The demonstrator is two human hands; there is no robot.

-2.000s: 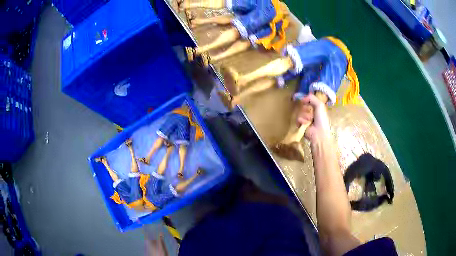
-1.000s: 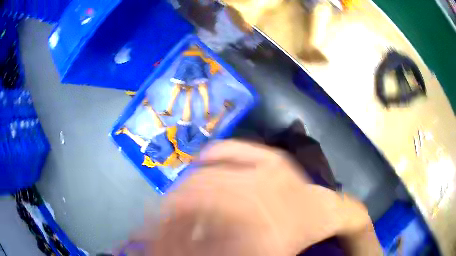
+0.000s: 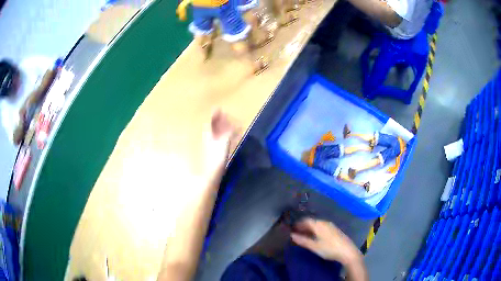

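Note:
Figure lower bodies with blue shorts and orange sashes (image 3: pixel 220 22) stand blurred at the far end of the bench (image 3: pixel 159 126). My left hand (image 3: pixel 221 129) is over the bench's right edge, short of them; it is blurred, nothing shows in it, and its fingers are unclear. My right hand (image 3: pixel 324 239) is low in front of my body, fingers apart and empty, below the blue tote tray (image 3: pixel 324 186). Two figure lower bodies (image 3: pixel 329 159) lie in the tray on a pale liner, towards its right side, their legs pointing towards each other.
A green conveyor (image 3: pixel 93 142) runs left of the bench. A person in white (image 3: pixel 16 99) is at the far left. Another person's forearm (image 3: pixel 376 11) and a blue stool (image 3: pixel 398 60) are at the top right. Stacked blue trays (image 3: pixel 467 203) stand right, beyond yellow-black floor tape (image 3: pixel 423 104).
The view has swung to another side, with the bench now on the left and a different tray on the right. The hand that gripped a figure's leg two seconds ago no longer shows holding it.

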